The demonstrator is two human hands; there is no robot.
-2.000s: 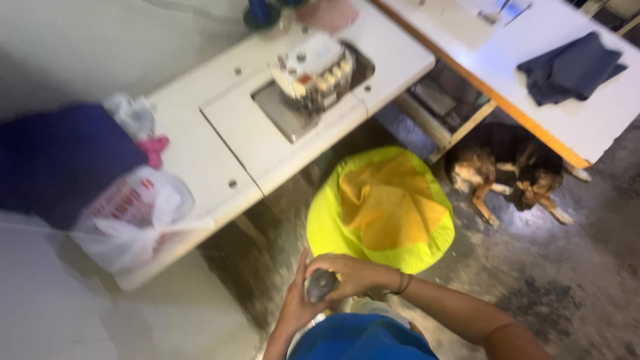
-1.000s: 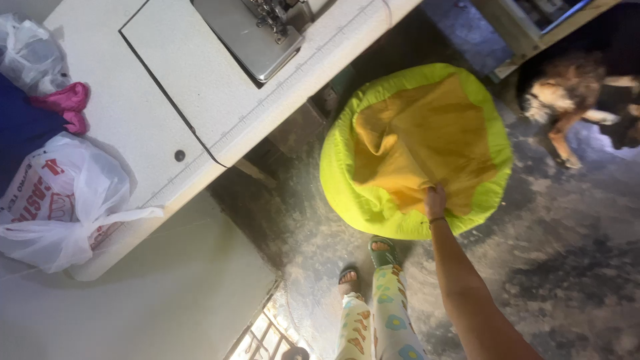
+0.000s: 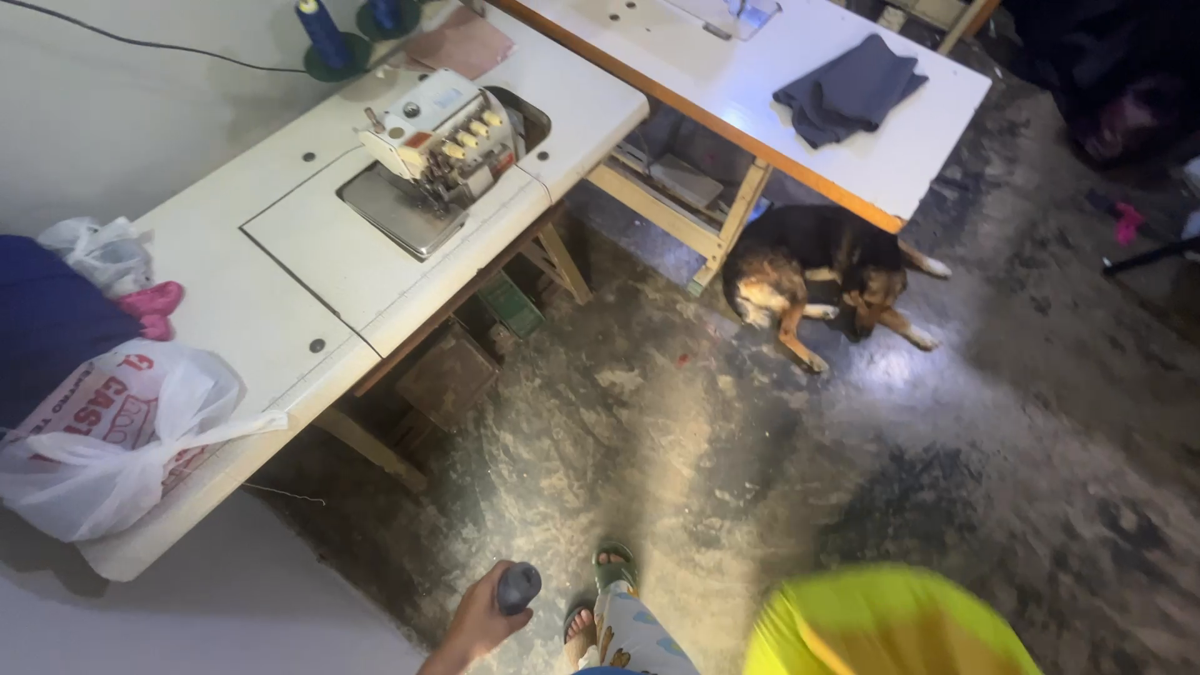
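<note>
My left hand (image 3: 486, 609) is closed around a dark grey, rounded object (image 3: 518, 588), seen end-on near the bottom middle; its kind is unclear. A blurred yellow-green fabric bundle (image 3: 844, 609), with an orange-yellow cloth (image 3: 909, 652) in it, stands at the lower right edge. My right hand is outside the view, so its hold cannot be seen. Up and left of my left hand, an overlock sewing machine (image 3: 436, 141) is set in a white table (image 3: 225, 347).
A dog (image 3: 825, 272) lies on the floor beside the second table (image 3: 877, 173), which bears dark grey cloth (image 3: 848, 89). A plastic bag (image 3: 131, 431), pink cloth (image 3: 155, 307) and blue fabric (image 3: 56, 328) lie at the left. Thread cones (image 3: 323, 37) stand behind the machine.
The yellow-green bundle has moved from beside the table to the lower right. My right hand, on the orange-yellow cloth one second ago, has left the view. My left hand has come into view with the grey object.
</note>
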